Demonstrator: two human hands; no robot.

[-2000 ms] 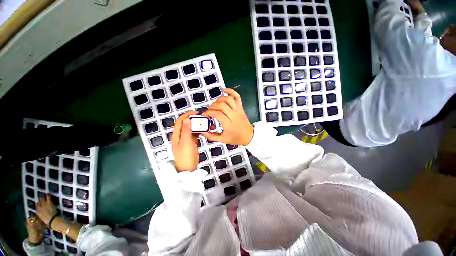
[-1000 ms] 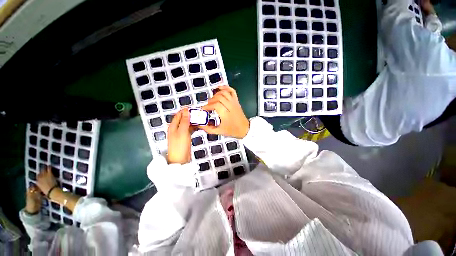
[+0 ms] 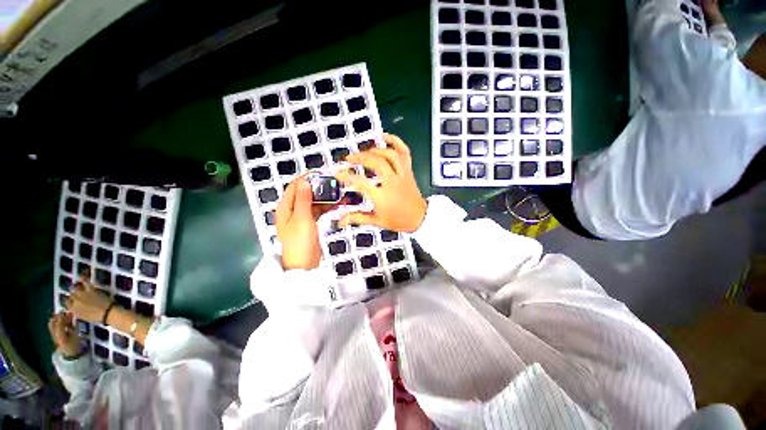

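A white pocket tray (image 3: 306,115) with dark rounded-square units in its pockets lies in front of me, slightly tilted. My left hand (image 3: 299,222) holds a smartwatch unit (image 3: 325,188) over the middle of the tray. The unit's face is dark with a small green mark. My right hand (image 3: 387,186) is just right of the unit, over the tray, with its fingers spread; whether a fingertip touches the unit cannot be told. The hands and sleeves hide some of the tray's pockets.
A second filled tray (image 3: 501,175) lies at the right. Another tray (image 3: 168,243) is at the left, with another worker's hands (image 3: 88,304) on it. A person in a white smock (image 3: 655,159) is at the right. A small green round object (image 3: 217,169) is on the green bench (image 3: 210,269).
The unit's face has gone from bright white to dark. My right hand's fingers have opened away from it. The tray's top right pocket now looks dark instead of bright.
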